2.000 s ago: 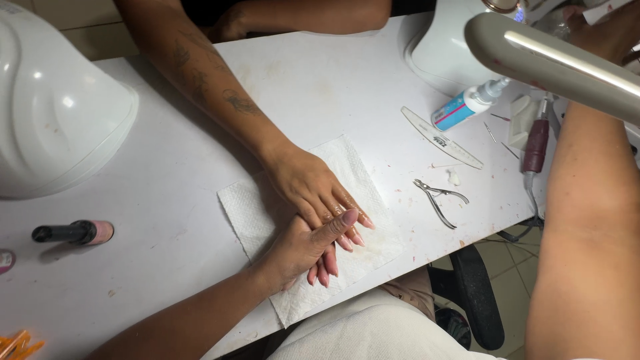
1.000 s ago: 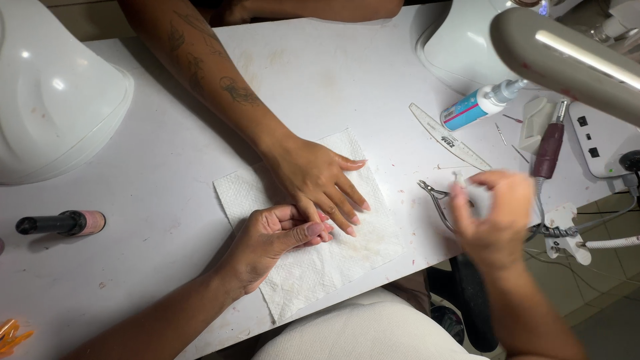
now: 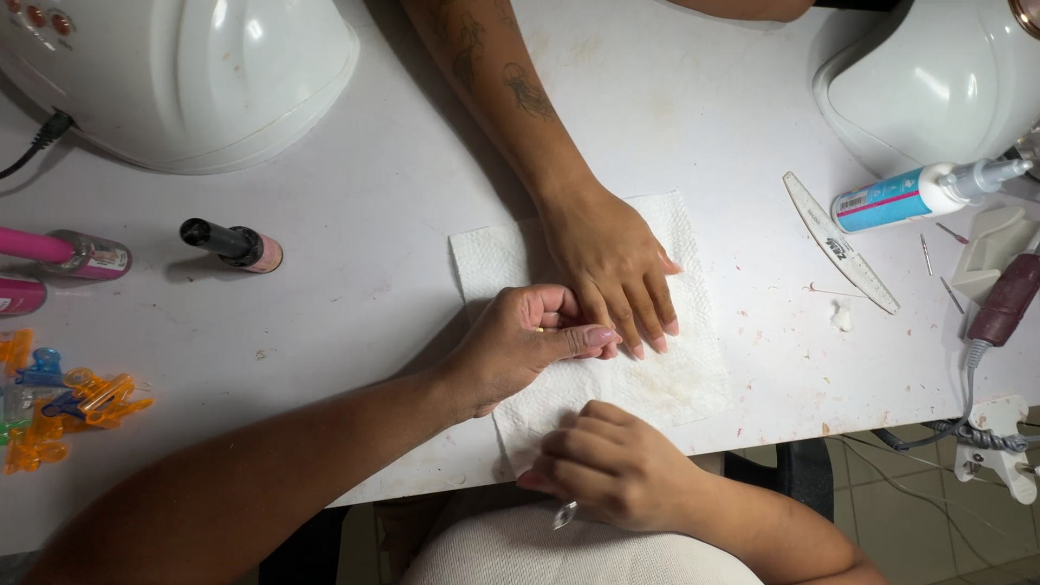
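Note:
My left hand (image 3: 540,333) holds the finger of another person's hand (image 3: 613,244) between thumb and fingers. That hand lies palm down, fingers spread, on a folded white paper towel (image 3: 650,382). My right hand (image 3: 613,467) is curled at the table's near edge, just below the towel, closed around metal cuticle nippers (image 3: 565,514). Only a silver handle end of the nippers shows under my fingers; their jaws are hidden.
On the right lie a nail file (image 3: 837,244), a blue-and-white bottle (image 3: 886,203), a cotton piece (image 3: 841,317), small bits and a nail drill handpiece (image 3: 1005,301). Left are a white nail lamp (image 3: 211,81), a polish bottle (image 3: 244,248) and plastic clips (image 3: 73,398). Another lamp (image 3: 926,81) stands top right.
The nippers no longer lie beside the file. My right hand has come from there to the near table edge with them. My left hand stays at the other person's fingers.

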